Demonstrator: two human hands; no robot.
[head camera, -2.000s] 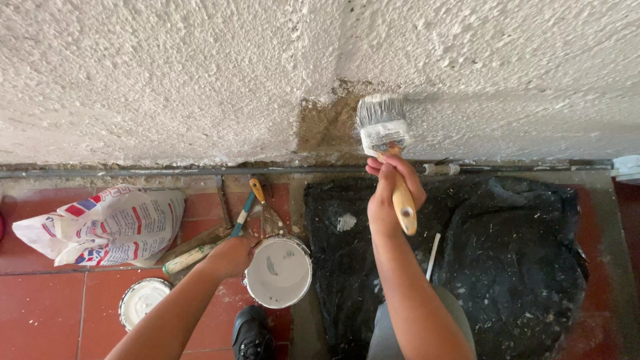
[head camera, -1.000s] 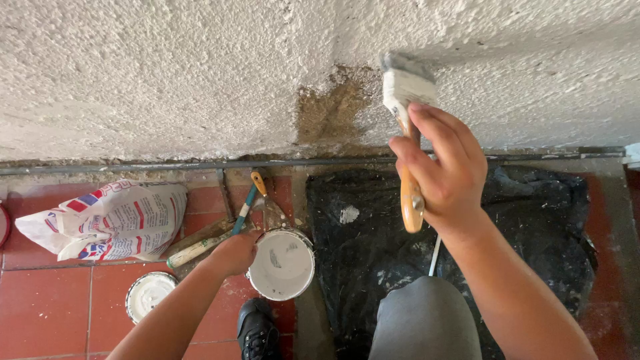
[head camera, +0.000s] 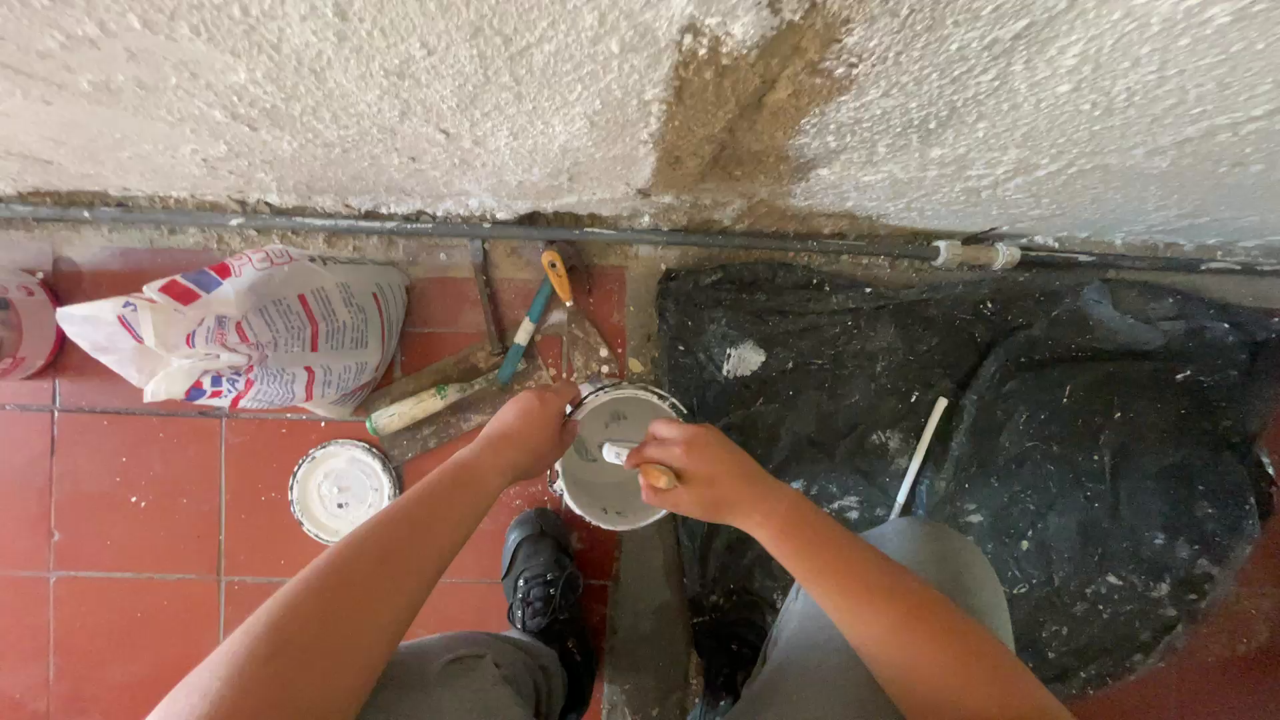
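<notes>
My right hand grips the wooden handle of a paintbrush, whose head is down inside the mouth of a white paint bucket. At the bucket's upper left rim is my left hand, its fingers closed on the edge. Above them, the rough white wall has a bare brown patch. Left of the bucket lie a putty knife with an orange handle, a blue-and-white handled tool and a trowel with a worn, paint-stained handle.
A printed white bag slumps on red tiles near a paint-stained round lid. A pink-rimmed container is at the left edge. Black sheeting with a white stick covers the floor at right. A pipe follows the wall's base.
My right hand has brought the paintbrush down from the wall into the bucket. My left hand stays by the bucket. The view has shifted a little downward.
</notes>
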